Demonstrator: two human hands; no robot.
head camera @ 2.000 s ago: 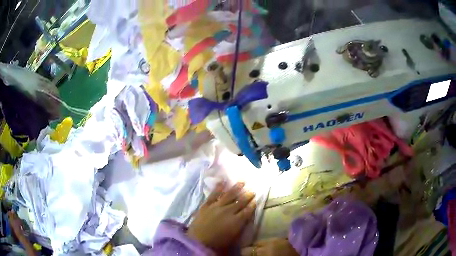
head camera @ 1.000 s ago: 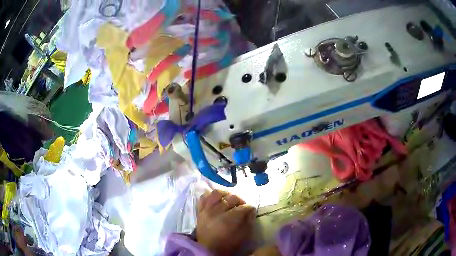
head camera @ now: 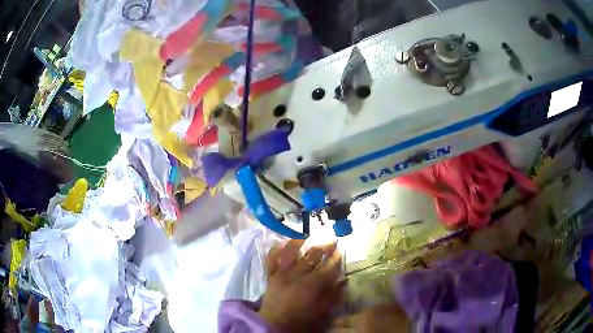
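Observation:
A white cloth panel (head camera: 201,273) lies left of the needle area, its right part running under my left hand. My left hand (head camera: 302,279) lies palm down on it, fingers towards the needle, just below the brightly lit spot. My right hand (head camera: 374,320) shows only in part at the bottom edge, beside its purple sleeve; its fingers are hidden or blurred. The white sewing machine head (head camera: 403,123) stands above, with a curved blue guard (head camera: 263,211) and blue knobs (head camera: 315,199). The needle itself is lost in glare.
White cloth (head camera: 84,266) is heaped at left. Panels with yellow, coral and turquoise pieces (head camera: 214,71) lie behind the head. A coral-red bundle (head camera: 465,185) lies under the arm. A purple ribbon bow (head camera: 247,156) hangs at the head's left end. Part of a person (head camera: 29,162) shows at left.
The view has shifted, so the machine appears further left than at first. My left hand's fingers, curled a second ago, are now flatter and spread. My right sleeve has moved slightly right.

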